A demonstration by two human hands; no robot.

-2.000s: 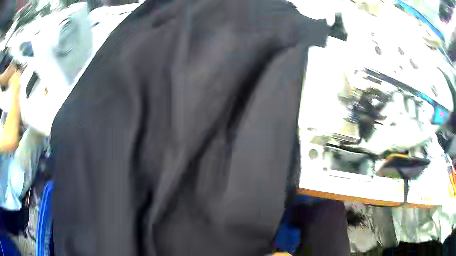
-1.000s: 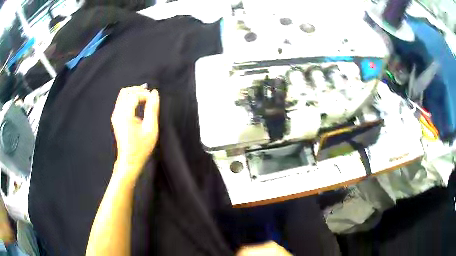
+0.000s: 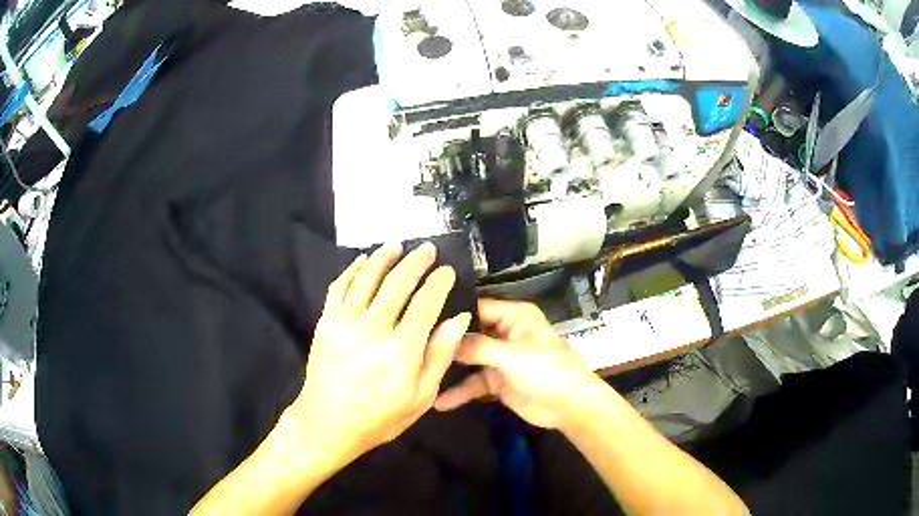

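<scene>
Black fabric (image 3: 151, 252) covers the left of the table, with soft folds. Its edge lies on the white cloth plate (image 3: 368, 171), just in front of the dark presser foot and needle area (image 3: 474, 181) of the overlock machine (image 3: 605, 76). My left hand (image 3: 378, 338) lies palm down on the fabric, fingers pointing to the foot. My right hand (image 3: 524, 363) holds the fabric edge between thumb and fingers, touching or close beside my left thumb. The fabric layers under my hands are hidden.
The dark looper cover (image 3: 680, 257) hangs open at the machine's front right. Striped cloth (image 3: 771, 222), orange-handled scissors (image 3: 851, 227) and blue fabric (image 3: 867, 121) lie at the right. A blue scrap (image 3: 131, 91) lies at the upper left. The table has a wooden edge (image 3: 655, 348).
My left hand has moved right and down toward the machine's front. My right hand has come up from the lower edge onto the fabric. The fabric edge now lies by the foot. The view has shifted.
</scene>
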